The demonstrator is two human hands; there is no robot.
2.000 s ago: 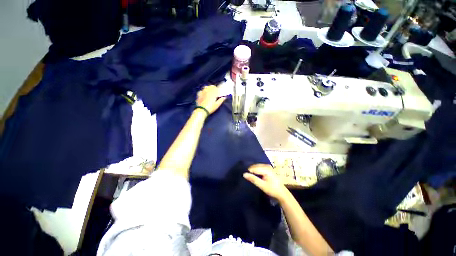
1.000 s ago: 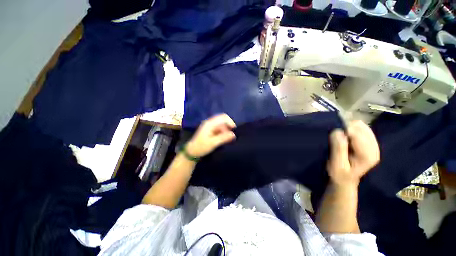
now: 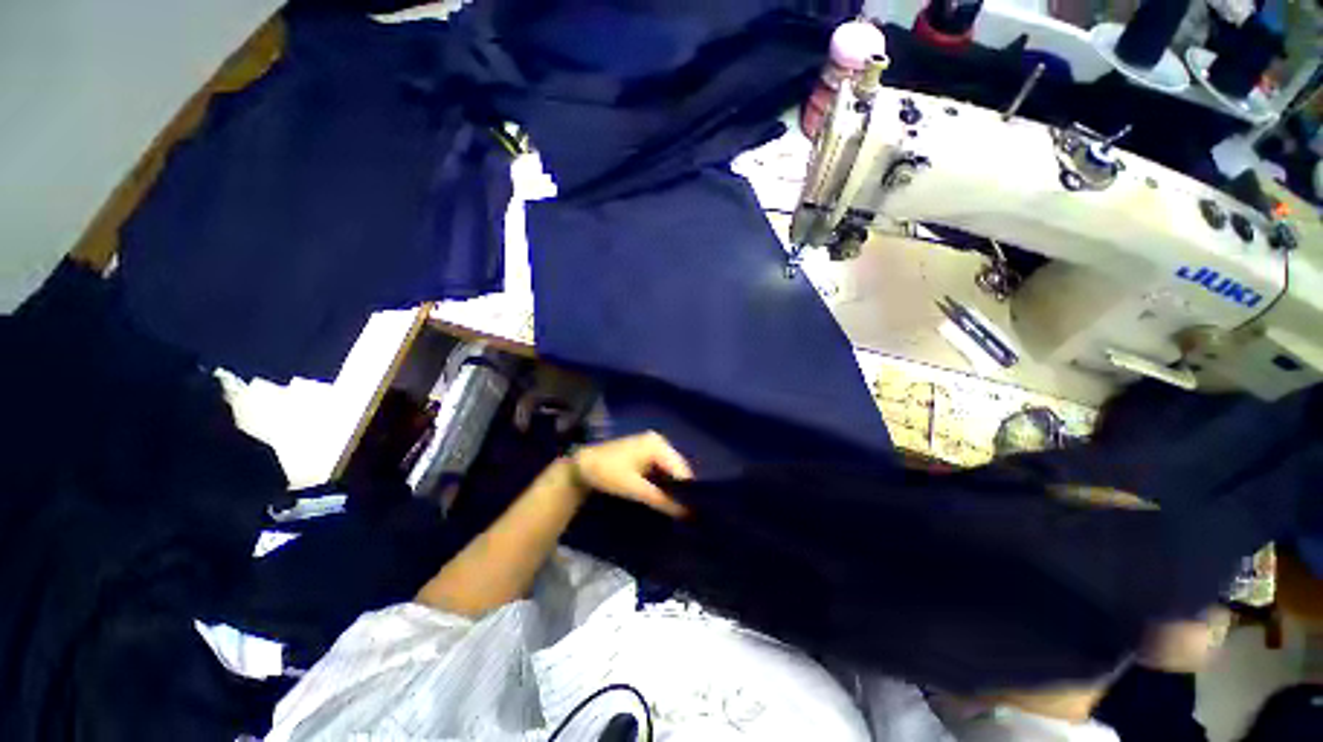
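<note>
A dark navy cut panel (image 3: 682,305) lies flat before the needle, its edge under or beside the presser foot (image 3: 792,263). A darker black-navy piece (image 3: 929,558) is stretched across my lap. My left hand (image 3: 636,471) grips its left end. My right hand (image 3: 1183,641) is blurred at its lower right end, mostly covered by the cloth; its fingers cannot be made out. The white JUKI sewing machine (image 3: 1074,203) stands at the upper right. Slim dark snips or tweezers (image 3: 977,332) lie on its bed.
An open drawer (image 3: 462,420) with pale items is left of my lap. Navy layers (image 3: 312,218) spread over the table's left side. A black pile (image 3: 116,536) hangs at the far left. A pink-white thread cone (image 3: 856,48) and dark cones (image 3: 1151,36) stand behind.
My hands first left the panel by the needle and lifted the darker piece. Since then, my right hand has moved right and down, stretching it wider; my left hand moved slightly down. The view shifted.
</note>
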